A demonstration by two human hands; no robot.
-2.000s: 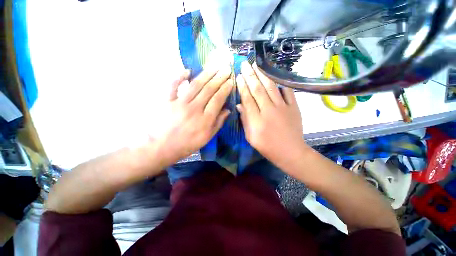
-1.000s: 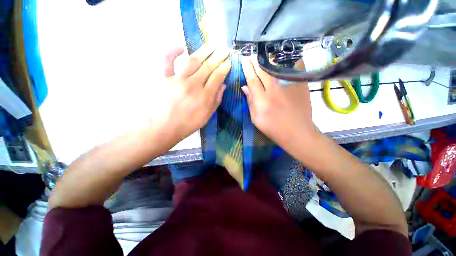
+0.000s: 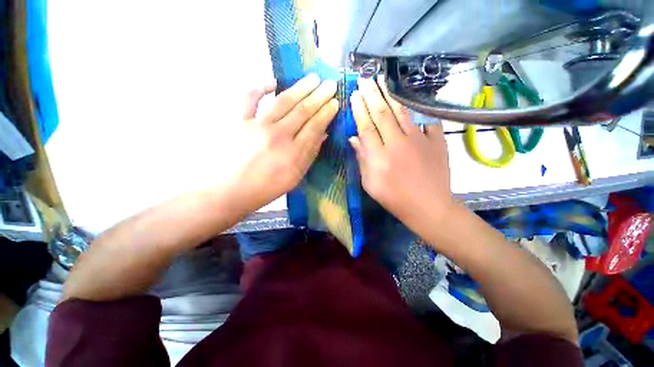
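Observation:
A blue and yellow plaid cut piece (image 3: pixel 327 188) lies under the sewing machine head (image 3: pixel 473 29) and runs toward me, its pointed end hanging over the table's front edge. My left hand (image 3: pixel 283 136) lies flat on the cloth's left side, fingertips just short of the presser foot and needle area (image 3: pixel 367 69). My right hand (image 3: pixel 401 147) lies flat along the right side, fingertips close to the foot. Both hands press on the cloth without gripping it. The needle itself is not clear in the glare and metal parts.
Scissors with yellow and green handle loops (image 3: pixel 490 147) lie right of the needle, with small snips (image 3: pixel 576 156) beyond. A plaid bundle (image 3: pixel 548 217) hangs low right, near red bins (image 3: pixel 622 307). The white table's ruler-marked edge (image 3: pixel 516 196) runs before me.
Over the two seconds, the plaid piece has moved away from me under the machine, more of it showing behind the left hand. Both hands stay flat beside the foot, with small shifts.

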